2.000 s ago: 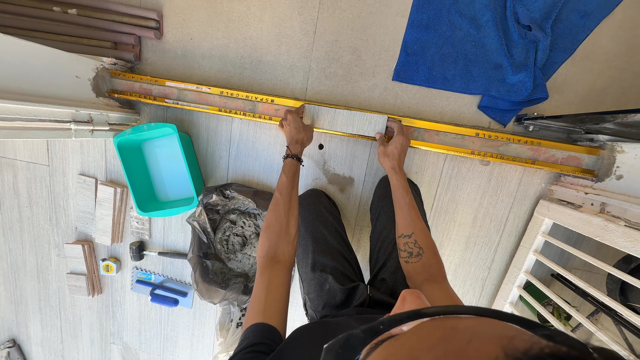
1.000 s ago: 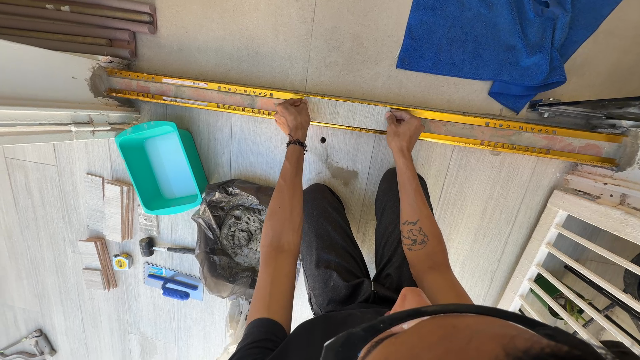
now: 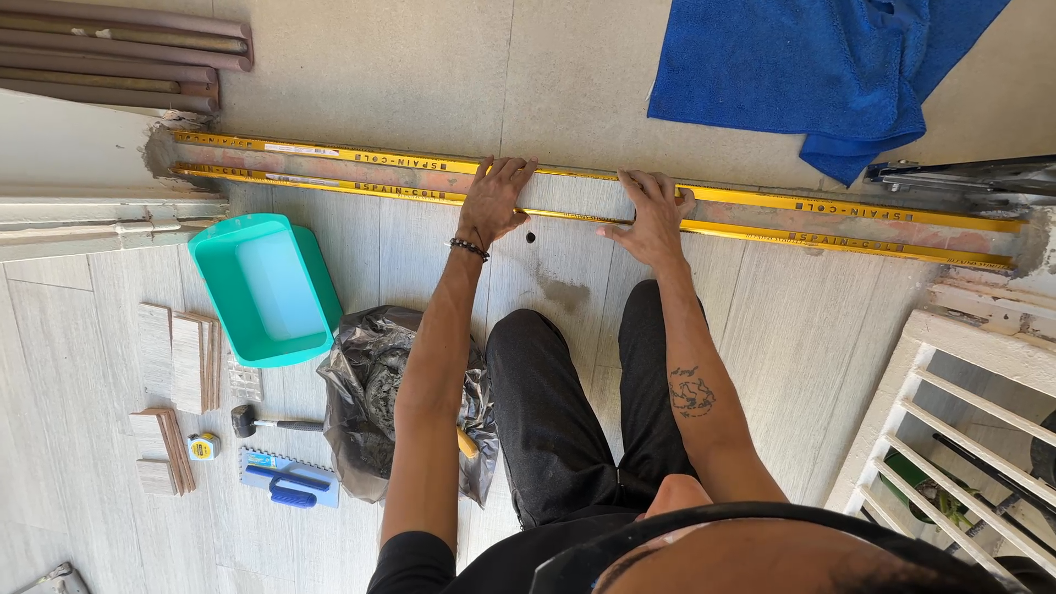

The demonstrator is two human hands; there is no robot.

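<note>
Two yellow metal trim strips, the upper (image 3: 825,205) and the lower (image 3: 850,242), run along both edges of a narrow threshold channel. Between them lies a grey wood-look tile piece (image 3: 575,196). My left hand (image 3: 493,198) rests palm down across the tile's left end, fingers spread over the upper strip and thumb at the lower one. Across the right end lies my right hand (image 3: 653,216), spread in the same way. Neither hand grips the tile. On both sides of it, the channel's rough reddish bed shows.
Left of my knees are a black bag of wet mortar (image 3: 363,396), a teal basin (image 3: 322,280), cut tiles (image 3: 188,363), a rubber mallet (image 3: 244,421), a tape measure (image 3: 203,446) and a notched trowel (image 3: 293,496). A blue towel (image 3: 742,74) lies beyond; a white slatted gate (image 3: 895,396) stands right.
The tile, held above the channel by its ends two seconds ago, now lies between the strips. My hands have gone from pinching at its ends to lying spread over them.
</note>
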